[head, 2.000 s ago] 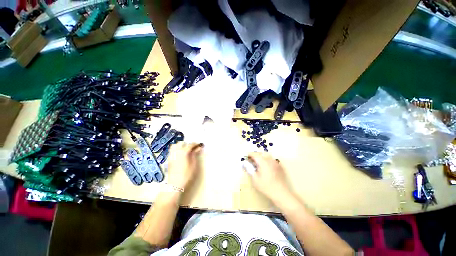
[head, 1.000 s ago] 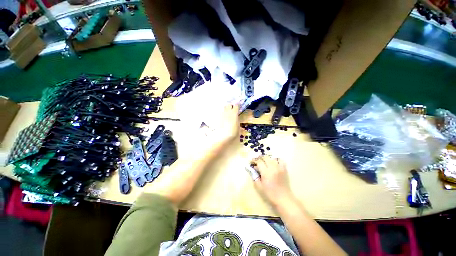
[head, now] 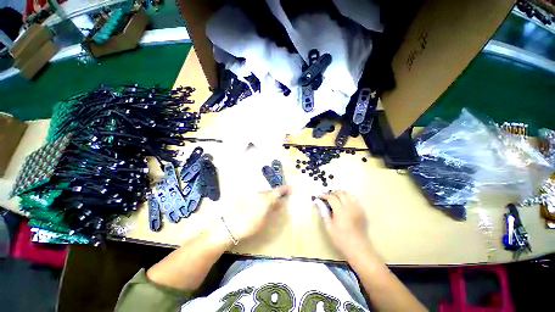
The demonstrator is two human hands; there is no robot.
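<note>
Two dark plastic housings (head: 274, 173) lie side by side at the middle of the tabletop, at the fingertips of my left hand (head: 260, 210). The fingers touch or hold their near end; which is hard to tell in the glare. My right hand (head: 344, 218) rests to the right, fingers curled, with a white covering at a fingertip and a tiny dark spot by the fingers; whether it holds a piece cannot be told. Tiny black pieces (head: 316, 161) lie scattered just beyond my right hand. More housings (head: 176, 195) lie in a group left of my left hand.
A cardboard carton (head: 441, 55) with white packing sheets (head: 255, 46) and more housings stands at the back. A heap of black leads (head: 109, 164) lies left. A clear bag (head: 465, 155) and a hand tool (head: 515, 230) lie right. The bench's near edge is close to my forearms.
My left hand has come back from the carton towards me, and two housings now show at its fingertips. Fewer housings show at the carton's front. My right hand has shifted slightly right.
</note>
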